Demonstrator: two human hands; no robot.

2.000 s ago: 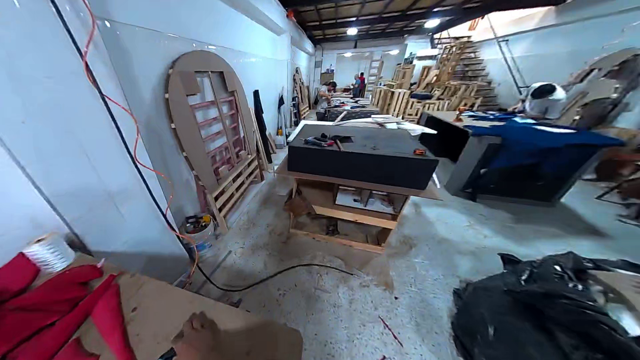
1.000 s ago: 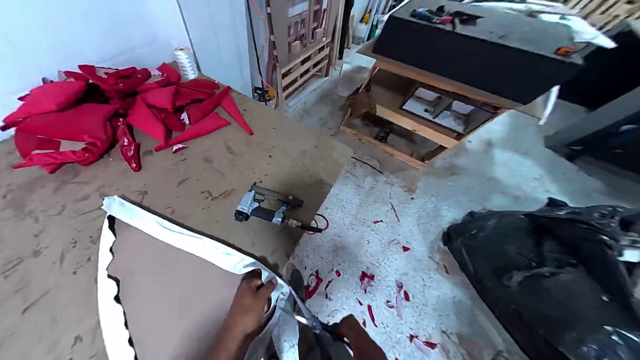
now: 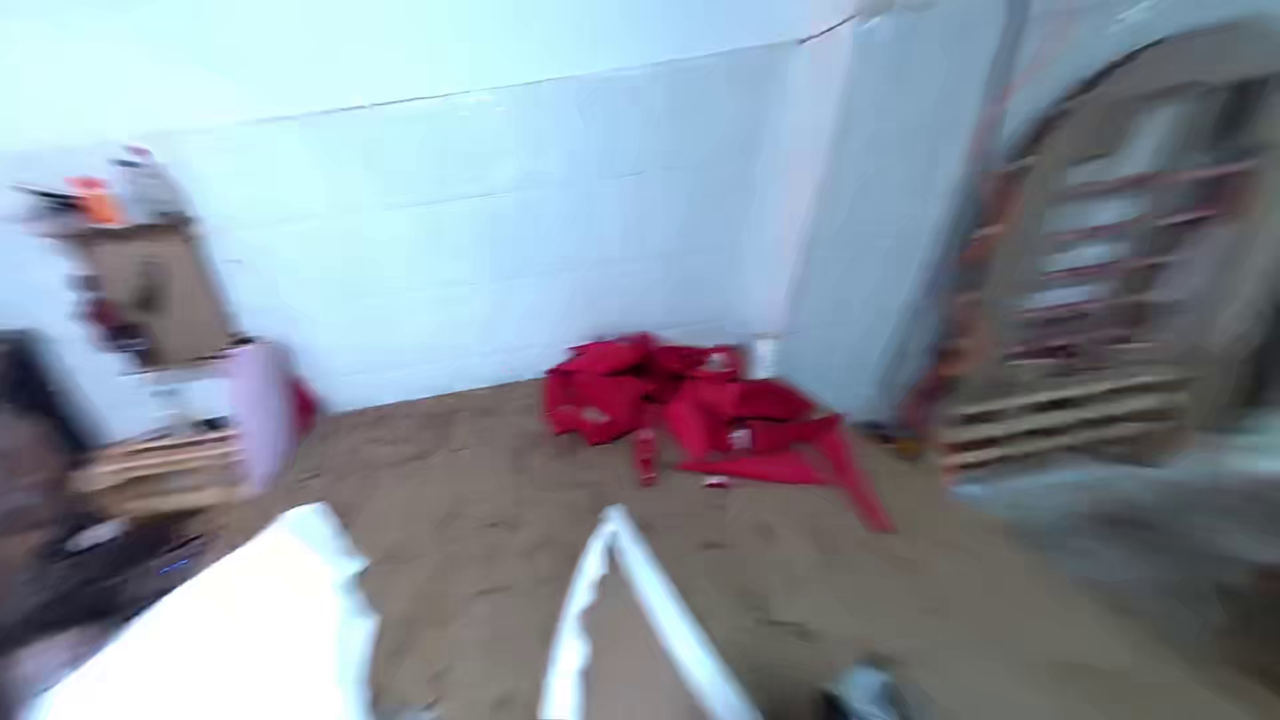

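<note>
Neither my left hand nor my right hand shows in the head view. The pointed end of a brown panel with white material folded over its edges lies on the brown work table, cut off by the bottom of the view. To its left is a large white sheet with a ragged edge. A blurred tool, probably the pneumatic stapler, is partly visible at the bottom edge, right of the panel. The view is blurred by motion.
Red fabric pieces lie heaped at the table's back, beside a white spool near the wall. An arched wooden frame leans at right. A small shelf with items hangs at left, above dark clutter.
The view has swung up and left. Both hands, which were at the white-edged panel one second ago, are out of view. The white sheet at left has come into view.
</note>
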